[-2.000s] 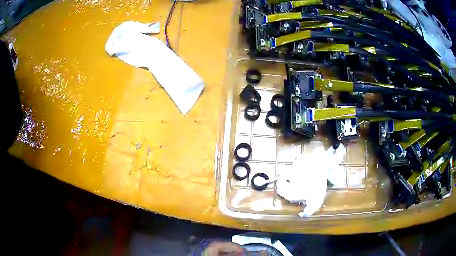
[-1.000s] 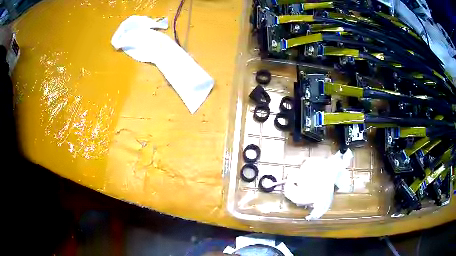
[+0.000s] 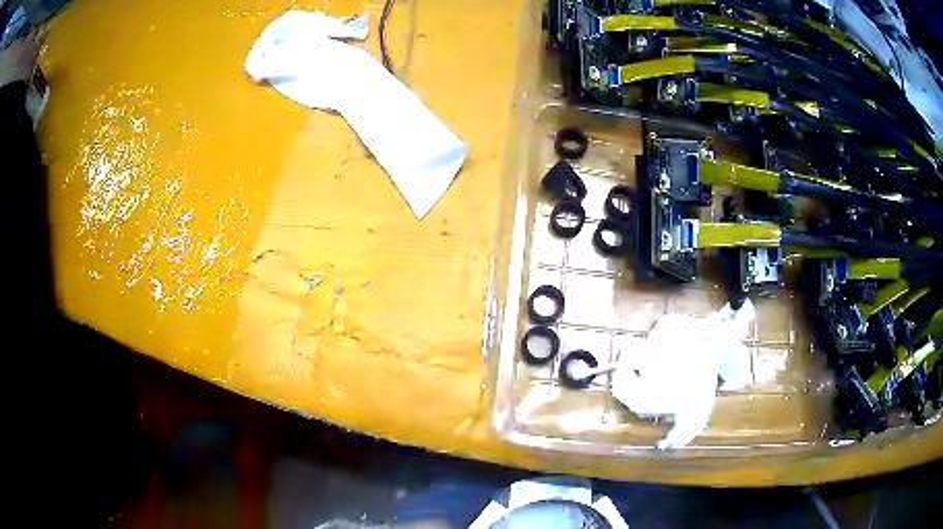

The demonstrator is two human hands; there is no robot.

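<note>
Neither of my hands shows clearly. A white housing (image 3: pixel 550 506) with a round opening shows below the table's front edge, cut off by the picture's bottom; what holds it is not visible. A clear blister tray (image 3: pixel 500 341) lies on the right of the table. Several black camera modules (image 3: pixel 677 212) with yellow ribbon cables (image 3: pixel 738 235) lie on it. Black rubber rings (image 3: pixel 545 304) and a small black fitting (image 3: pixel 564 181) lie at its left side. A crumpled white wipe or glove (image 3: pixel 672 374) lies at its front.
A long white glove or cloth (image 3: pixel 362 98) lies mid-table on the orange-yellow tabletop (image 3: pixel 352 300). A thin dark reddish wire (image 3: pixel 386 39) is behind it. Black cables (image 3: pixel 858 196) fan to the right. A pale object, unclear, is at the far left edge.
The view has shifted, so the table things appear further right. The white housing shows more fully at the bottom. A blurred skin-toned patch beside it two seconds ago is no longer seen.
</note>
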